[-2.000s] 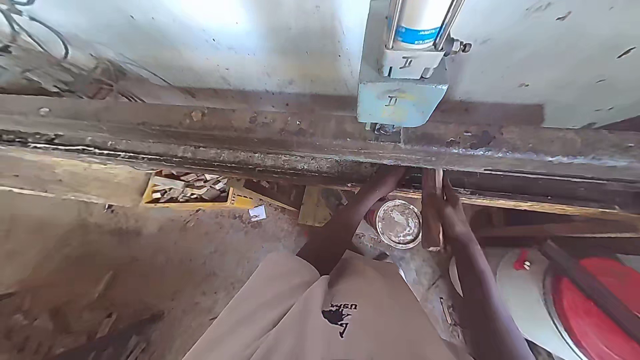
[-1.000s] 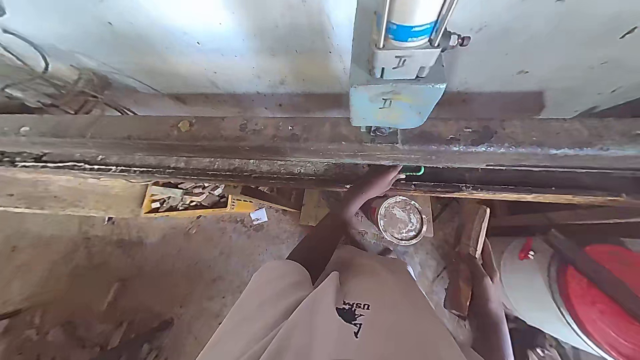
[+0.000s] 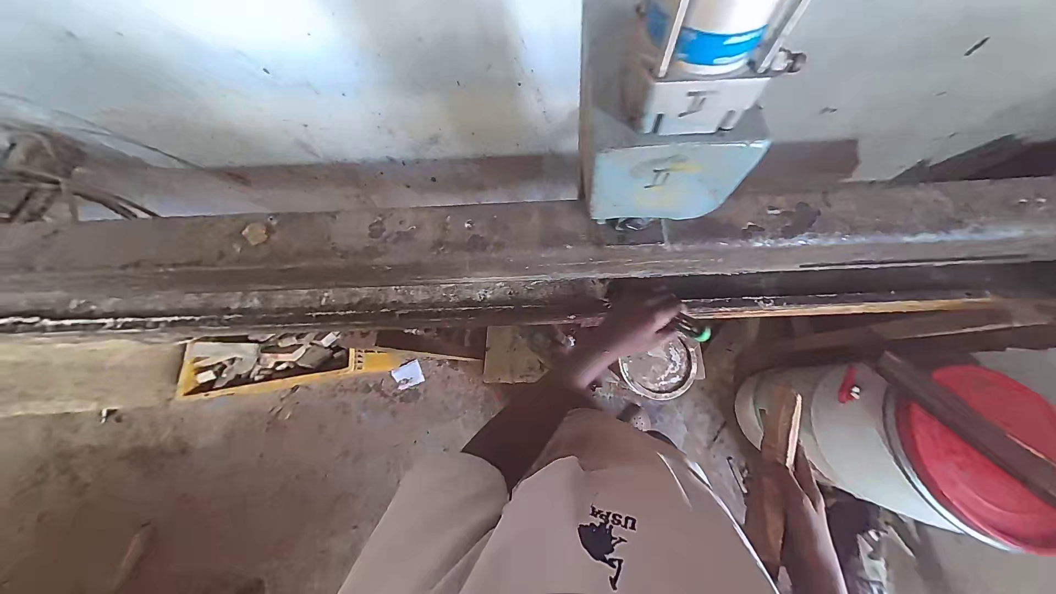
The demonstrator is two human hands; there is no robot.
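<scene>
My left hand (image 3: pixel 648 322) is at the dark ledge of the machine, below the pale blue metal block (image 3: pixel 676 177). Its fingers close around a thin dark item with a bright green end (image 3: pixel 702 334), whose kind I cannot tell. Down at the right, my right hand (image 3: pixel 804 495) grips a rough wooden block (image 3: pixel 775 470), held lengthwise beside my shirt. Above the pale block stands a cylinder with a blue band (image 3: pixel 722 45) between metal rods. Part of my left hand's fingers is lost in the shadow of the ledge.
A long grimy metal beam (image 3: pixel 412 247) crosses in front of me. Below it lie a yellow crate (image 3: pixel 272 388) of wood scraps and a round tin (image 3: pixel 660 371). At the right are a large white container and a red lid (image 3: pixel 973 445) with a dark bar across it.
My right hand has moved away from the ledge, down and to the right, with the wooden block. My left hand has come out from under the ledge, and the green-ended item now shows in it.
</scene>
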